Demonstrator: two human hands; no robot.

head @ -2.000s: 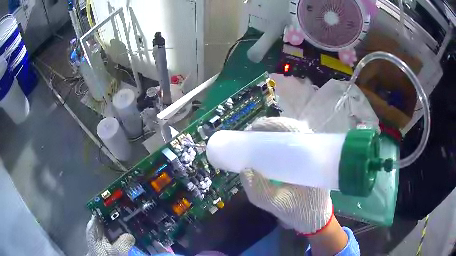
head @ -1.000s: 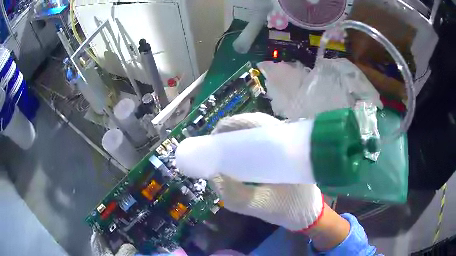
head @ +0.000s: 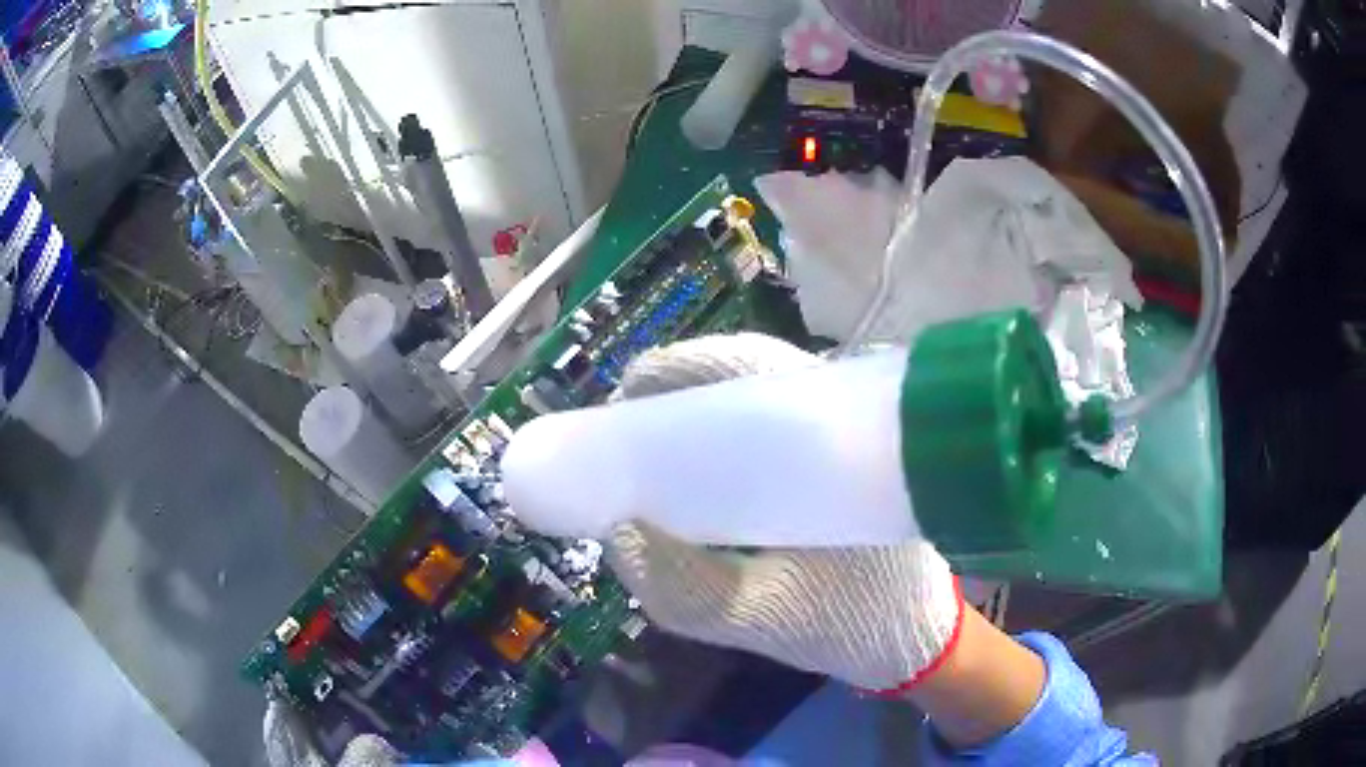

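Note:
The large green circuit board [head: 405, 517] is tilted, running from lower left to upper middle, with two orange wound blocks and white blobs near its middle. My right hand [head: 794, 592], in an off-white knitted glove with a red cuff edge, is closed around the fat translucent white adhesive syringe [head: 719, 457] with a green cap [head: 981, 435]. The syringe's rounded front end is over the middle of the board; its nozzle is hidden. My left hand [head: 315, 742], also gloved, is at the board's lower-left corner, partly cut off by the bottom edge, holding the board.
A clear air hose [head: 1198, 195] loops up from the cap. Behind are a crumpled white heap [head: 989, 225], a crumpled foil-like piece [head: 1097, 360], a pink fan [head: 929, 23], a controller with a red display [head: 811, 149] and a cardboard box [head: 1116, 135]. White cylinders [head: 352, 427] stand at left.
The syringe and my right hand have moved left along the board. The view has shifted, so the fan sits higher. The foil-like piece behind the cap has come into view.

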